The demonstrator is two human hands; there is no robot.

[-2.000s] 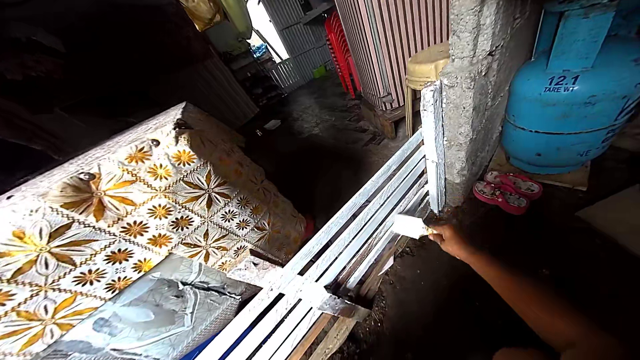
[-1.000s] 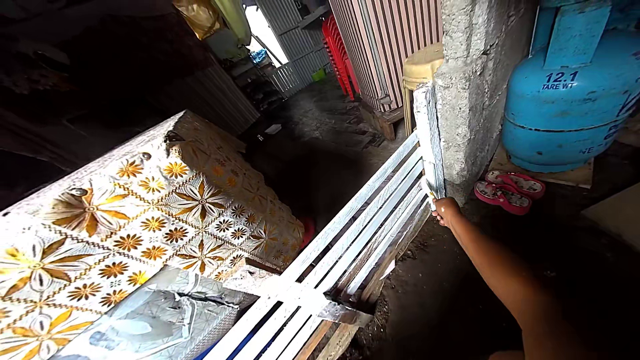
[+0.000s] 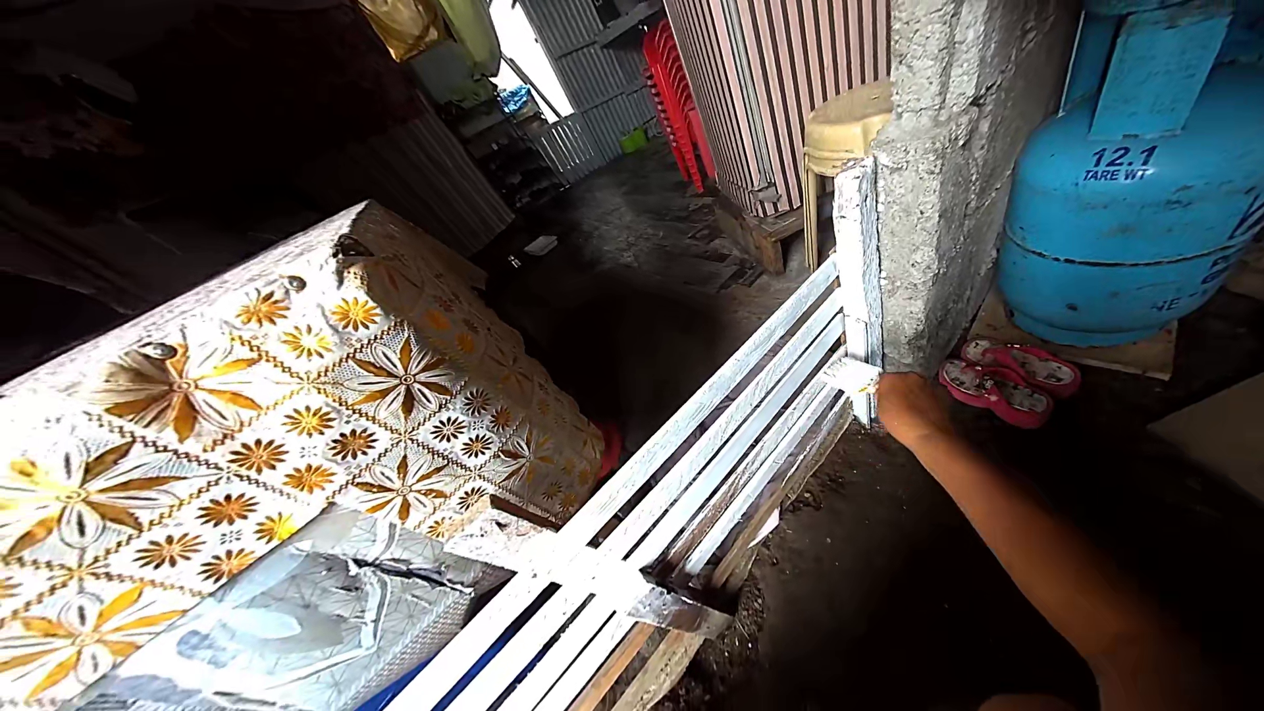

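Observation:
My right hand (image 3: 910, 407) is closed around the handle of a flat paintbrush (image 3: 851, 378) with white bristles. The bristles lie against the far end of a slatted wooden gate or fence (image 3: 691, 464), close to its upright end board (image 3: 857, 257). Most slats look white; a lower board (image 3: 800, 479) shows bare, weathered wood with white patches. A crosspiece (image 3: 681, 604) spans the slats nearer to me. My left hand is out of view.
A concrete post (image 3: 923, 197) stands beside the end board. To its right are a blue gas cylinder (image 3: 1126, 227) and pink slippers (image 3: 1007, 383). At left is a surface under a flower-patterned cover (image 3: 326, 415). Stacked red chairs (image 3: 676, 109) and a beige stool (image 3: 844, 123) stand behind.
The right hand with the brush first rose from the slats to the upright end board, then came down to the slat ends at the board's foot.

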